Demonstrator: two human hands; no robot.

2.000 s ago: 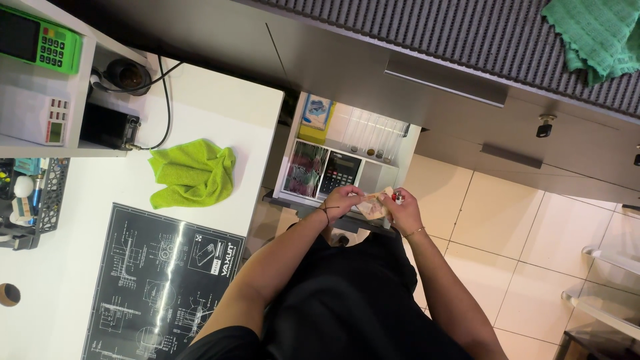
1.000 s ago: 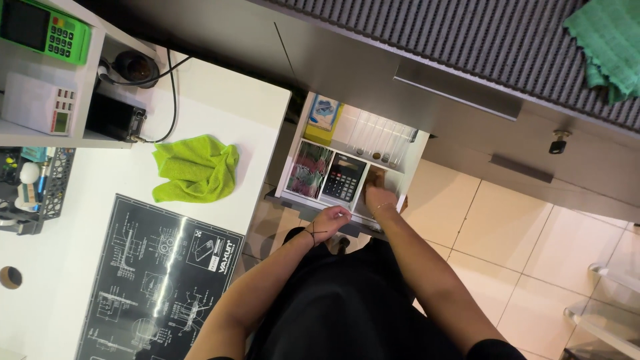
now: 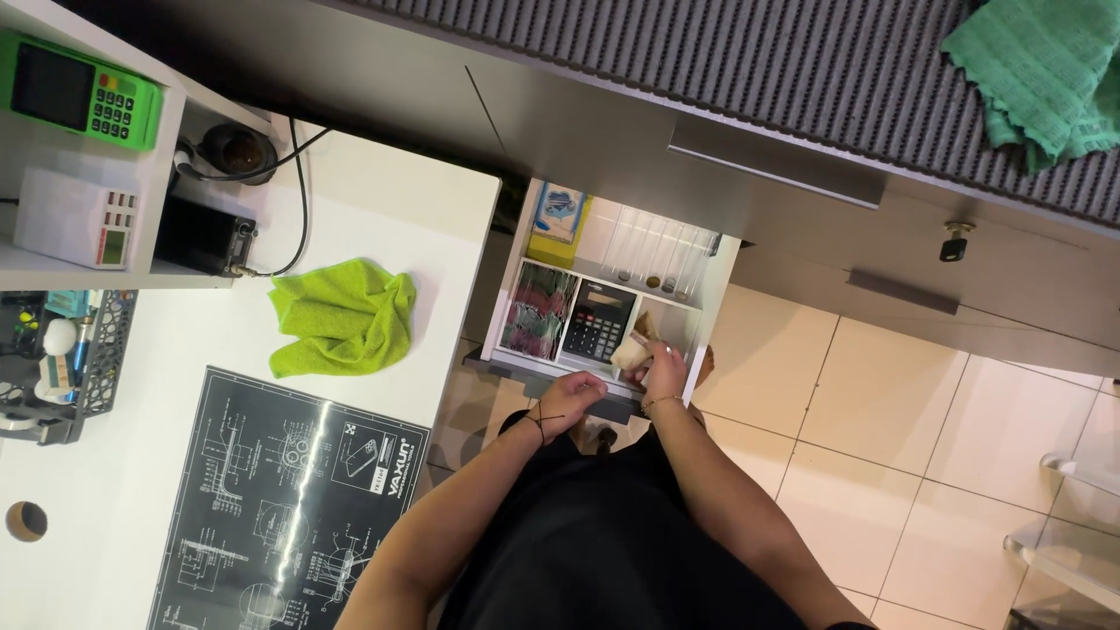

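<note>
An open white drawer [image 3: 710,306] stands in front of my body. My right hand [image 3: 665,374] is at its near right compartment, fingers on a crumpled, pale paper-like item [image 3: 632,352], perhaps a banknote. Just short of the drawer's front edge, my left hand [image 3: 573,394] is loosely curled, with nothing plain to see in it. A black calculator [image 3: 598,322] lies in the middle compartment, beside a stack of reddish and greenish papers [image 3: 539,313]. Behind them are clear coin channels [image 3: 656,249] with a few coins and a blue and white card box [image 3: 558,214].
Left of the drawer, a white desk [image 3: 420,192] bears a lime green cloth [image 3: 346,319] and a black printed work mat [image 3: 289,516]. A green payment terminal [image 3: 83,92] sits on a shelf. A grey cabinet [image 3: 595,131] with a ribbed top runs across the back.
Two seconds ago both hands held a pale item together above the drawer's front edge. My right hand has since moved into the right compartment, while my left hand has come away from the item.
</note>
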